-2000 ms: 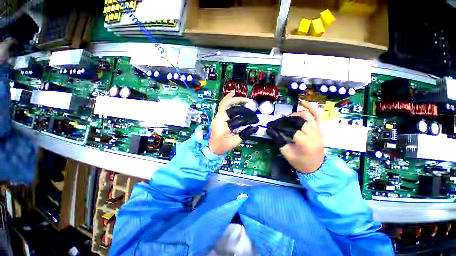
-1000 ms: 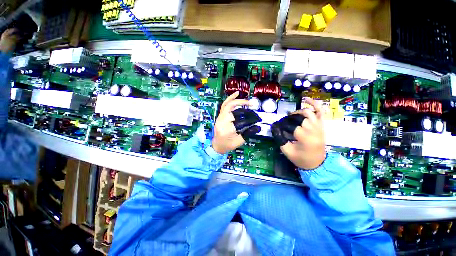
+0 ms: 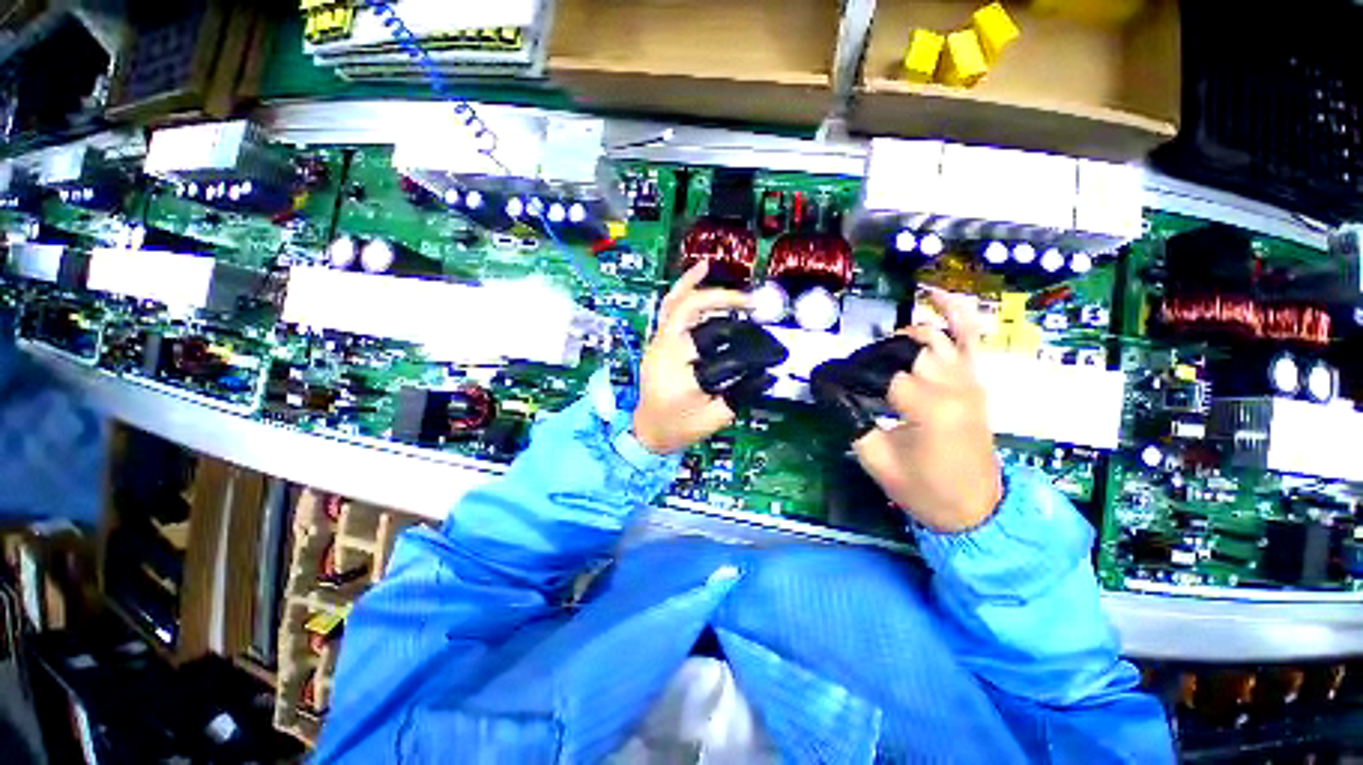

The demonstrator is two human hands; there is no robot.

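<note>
My left hand (image 3: 685, 366) is closed around a black core part (image 3: 736, 356) above the front middle of a green circuit board (image 3: 748, 471). My right hand (image 3: 939, 419) holds another black core part (image 3: 864, 381) just to the right. The two parts are apart, with a long white bar (image 3: 807, 359) showing between and below them. Two red wound coils (image 3: 812, 263) and two pale-topped capacitors (image 3: 816, 310) stand just behind my hands. A yellow-wound part (image 3: 1014, 321) sits on the board behind my right hand. My fingers hide parts of both black pieces.
More boards lie left and right along the pale rail (image 3: 269, 446). White heatsinks (image 3: 999, 194) line the far edge. Behind is a carton (image 3: 1031, 93) with yellow blocks (image 3: 964, 57). A blue coiled cord (image 3: 434, 78) crosses from the back. A blue sleeve (image 3: 53, 448) shows at left.
The view has shifted slightly. Both hands still hold the black parts, which have turned a little. The other person's hand and dark piece at left are out of view; their sleeve is lower.
</note>
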